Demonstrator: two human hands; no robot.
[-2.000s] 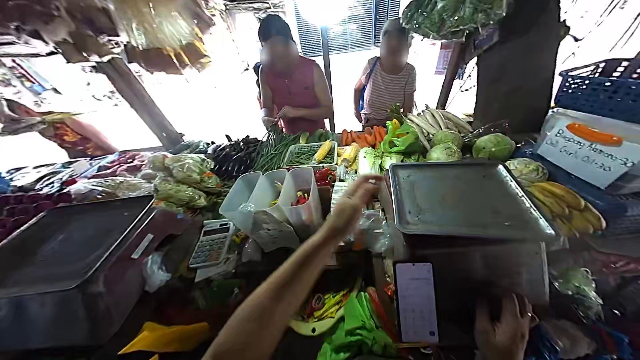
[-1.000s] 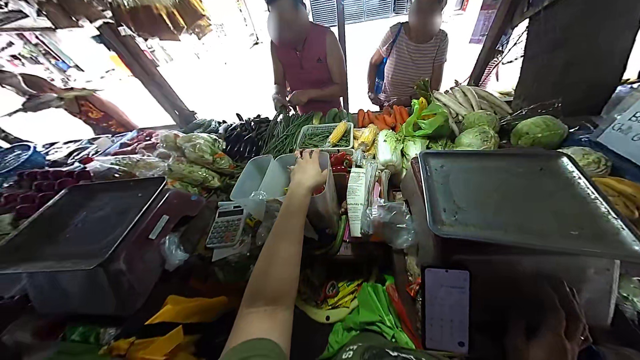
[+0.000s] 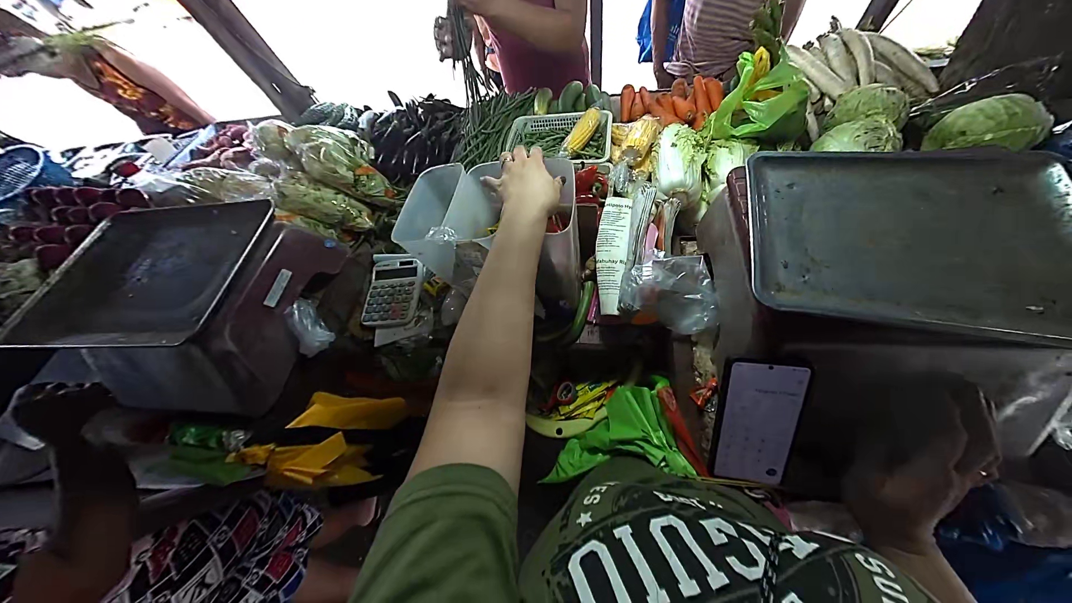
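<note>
My left hand (image 3: pixel 529 182) reaches over a translucent plastic container (image 3: pixel 565 243), palm down with fingers apart at its far rim. Red items are partly visible inside. Another translucent container (image 3: pixel 425 205) stands just left. A calculator (image 3: pixel 393 291) lies left of my forearm. My right hand (image 3: pixel 930 444) is low on the right, in deep shadow beside a scale's body; its fingers and anything in them are unclear. Left of it a smartphone (image 3: pixel 760 421) leans upright with its screen lit. A roll of printed paper (image 3: pixel 614 251) and clear plastic bags (image 3: pixel 674 293) lie right of the containers.
Metal-tray scales flank the middle, one tray (image 3: pixel 142 272) left, one (image 3: pixel 913 239) right. Beyond lie eggplants (image 3: pixel 410 134), carrots (image 3: pixel 674 100), corn (image 3: pixel 584 130) and cabbages (image 3: pixel 988 123). Two people stand across the stall. Another person's arm (image 3: pixel 71 477) is at lower left.
My left hand has moved from near the right side of the containers to above them. The view has tilted down and come closer. The person in the pink top now holds long green beans raised.
</note>
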